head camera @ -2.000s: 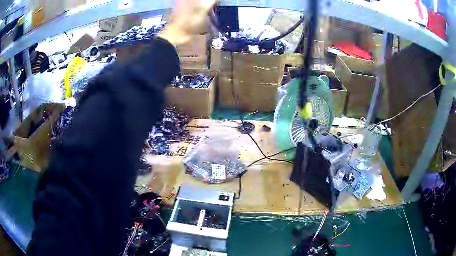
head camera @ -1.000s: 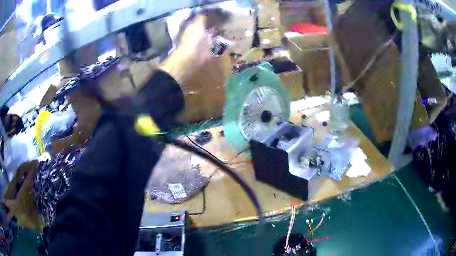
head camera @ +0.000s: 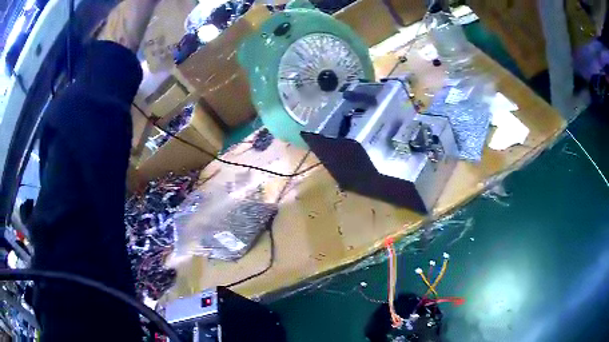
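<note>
My left arm in a dark sleeve rises along the left side of the head view. My left hand (head camera: 123, 20) is only a blurred patch at the top edge, cut off, so its fingers and any hold are hidden. My right hand is not in view. A round black motor housing (head camera: 409, 326) lies on the green mat (head camera: 497, 247) at the bottom, cut off by the edge. A wire harness (head camera: 392, 284) with a red plug stretches up from it, beside thin yellow and red lead wires (head camera: 434, 284).
A white-grey screw feeder (head camera: 190, 307) sits bottom left. A second, dark-sided metal feeder (head camera: 394, 143) stands before a green fan (head camera: 264, 73) on cardboard. Clear plastic bags (head camera: 244, 230), heaped wired parts (head camera: 157, 214) and open cardboard boxes (head camera: 180, 147) lie around. A dark cable crosses bottom left.
The view has turned and tilted, so the fan and second feeder sit higher. My left hand, earlier raised near the top centre, now shows at the top left edge.
</note>
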